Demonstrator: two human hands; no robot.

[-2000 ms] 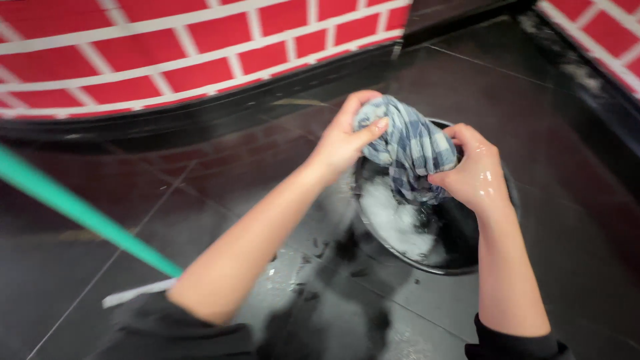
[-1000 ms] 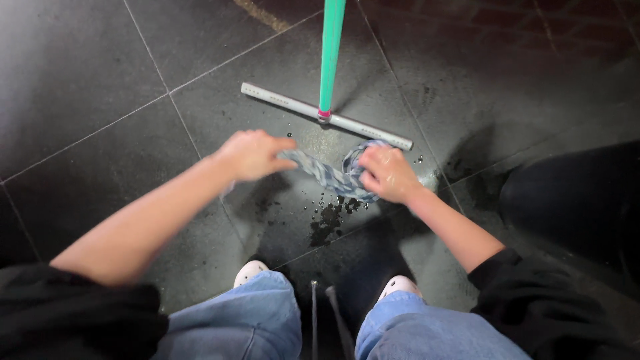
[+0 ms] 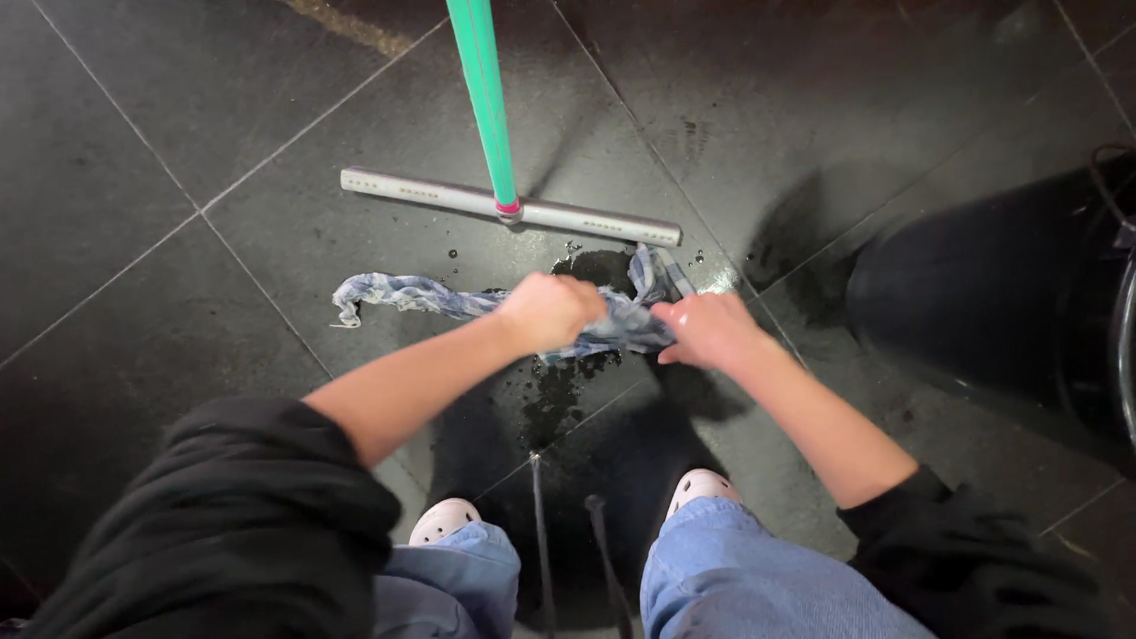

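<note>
A wet blue-and-white checked cloth (image 3: 417, 295) lies stretched sideways on the dark tiled floor, its left part twisted and its right part bunched. My left hand (image 3: 552, 311) is closed on the middle of it. My right hand (image 3: 710, 328) grips the bunched right part between thumb and fingers. Just beyond the cloth rests a floor squeegee's metal head (image 3: 586, 222), joined to a green handle (image 3: 484, 98) that runs out at the top of the view. One corner of the cloth reaches the right part of that head.
A black bucket (image 3: 976, 293) with a metal handle stands at the right. Water (image 3: 555, 399) is spattered on the floor around the cloth. My feet in light clogs (image 3: 444, 521) are just below, with two drawstrings hanging between my legs.
The cloth was held bunched over the bucket, then twisted between my hands near the squeegee. Now it is spread on the floor, and my left hand has moved right along it. The view has swung down.
</note>
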